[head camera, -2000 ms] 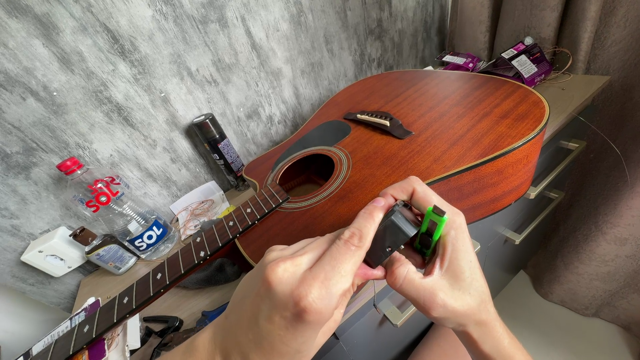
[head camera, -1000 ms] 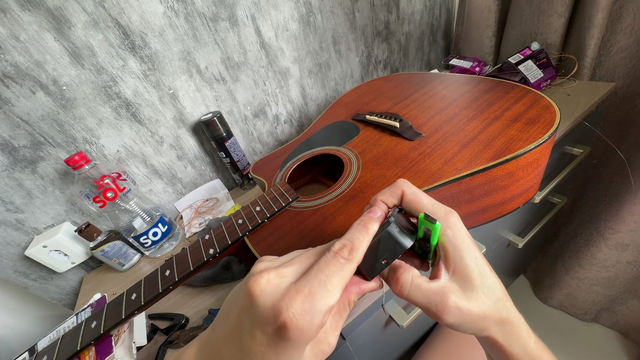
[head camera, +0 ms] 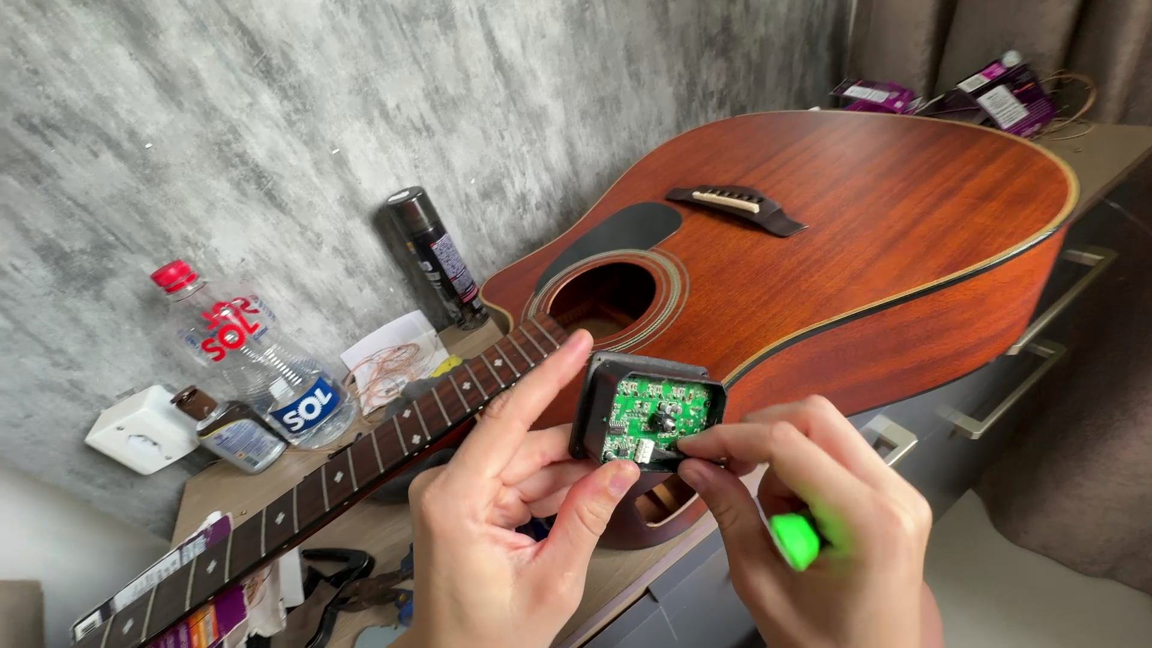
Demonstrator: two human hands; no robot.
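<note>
My left hand (head camera: 531,504) holds a black plastic housing (head camera: 592,418) by its edges, its open side facing me and a green circuit board (head camera: 661,409) showing inside. The thumb and index finger of my right hand (head camera: 837,513) pinch a small dark part at the board's lower edge, beside a white connector (head camera: 644,450). A bright green object (head camera: 794,542), blurred, is tucked in the same hand. Behind both hands lies a stringless acoustic guitar (head camera: 864,225), with its neck (head camera: 360,459) toward the lower left. In its side is a cutout (head camera: 664,499), partly hidden by my hands.
Against the wall stand a black spray can (head camera: 436,261), a clear plastic bottle (head camera: 270,360), a small brown bottle (head camera: 236,432) and a white socket (head camera: 144,430). Coiled strings (head camera: 391,367) lie on paper. Pliers (head camera: 373,589) rest below the neck; purple packets (head camera: 1008,99) sit beyond the guitar; drawer handles (head camera: 1008,391) protrude.
The black housing has turned so that its circuit board faces me. My right hand has moved right and down, its fingertips now at the board's lower edge; the green object has moved with it.
</note>
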